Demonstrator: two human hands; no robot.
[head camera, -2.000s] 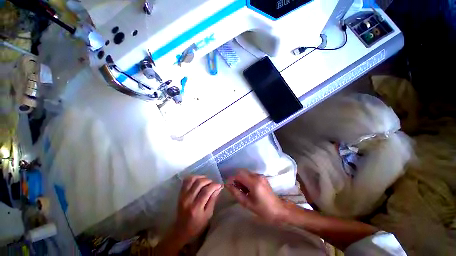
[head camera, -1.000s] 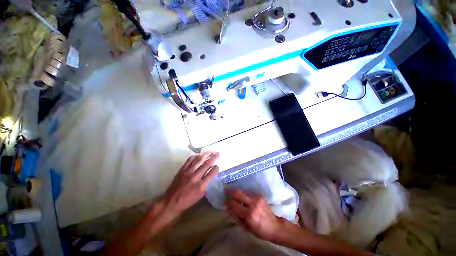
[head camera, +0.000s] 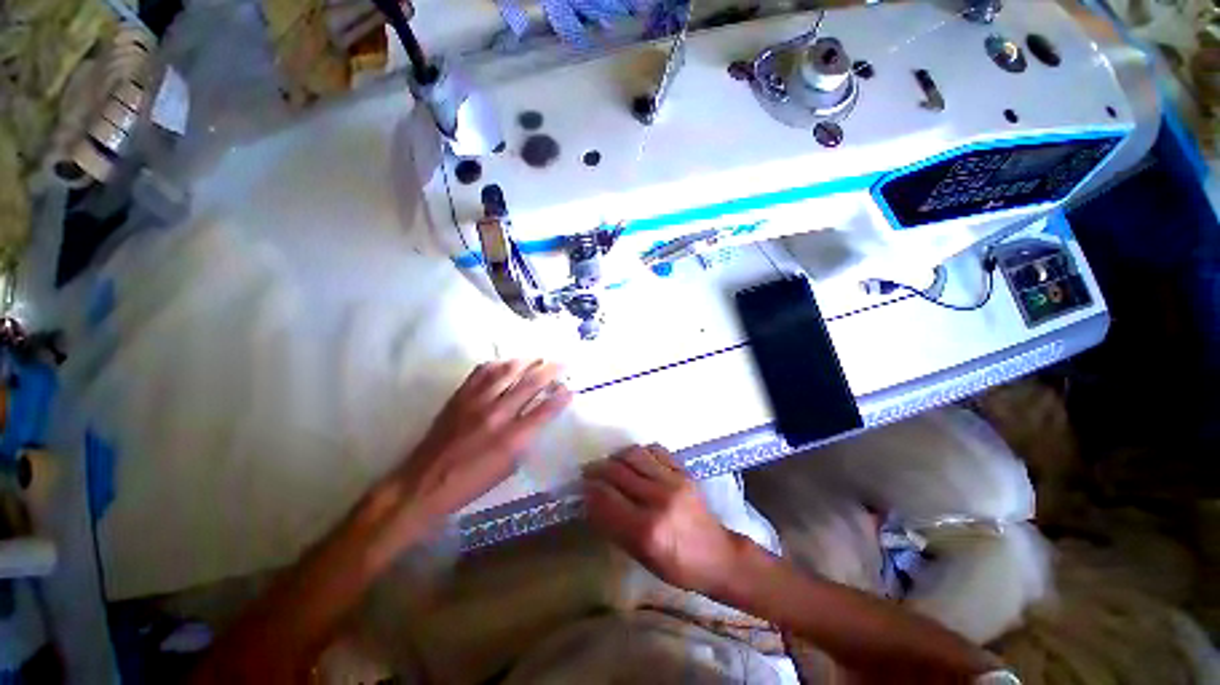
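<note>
A sheer white fabric piece (head camera: 569, 452) lies over the front of the machine bed between my hands and nearly vanishes against the white. My left hand (head camera: 498, 418) rests on the bed with its fingertips on the fabric, just in front of the presser foot (head camera: 585, 321). My right hand (head camera: 653, 506) is at the front table edge, fingers curled in at the fabric's right edge; the pinch itself is blurred. The white sewing machine (head camera: 749, 147) with a blue stripe stands beyond both hands. More sheer cloth (head camera: 268, 388) spreads over the table at the left.
A black smartphone (head camera: 800, 359) lies on the bed to the right. A cable (head camera: 943, 297) and a small dark box (head camera: 1048, 284) are at the bed's right end. A tape rule (head camera: 883, 407) runs along the front edge. Pale cloth heaps (head camera: 923, 495) hang below it.
Both hands have moved from below the table edge up toward the presser foot, bringing the fabric onto the bed. The view has shifted, showing more of the machine's top.
</note>
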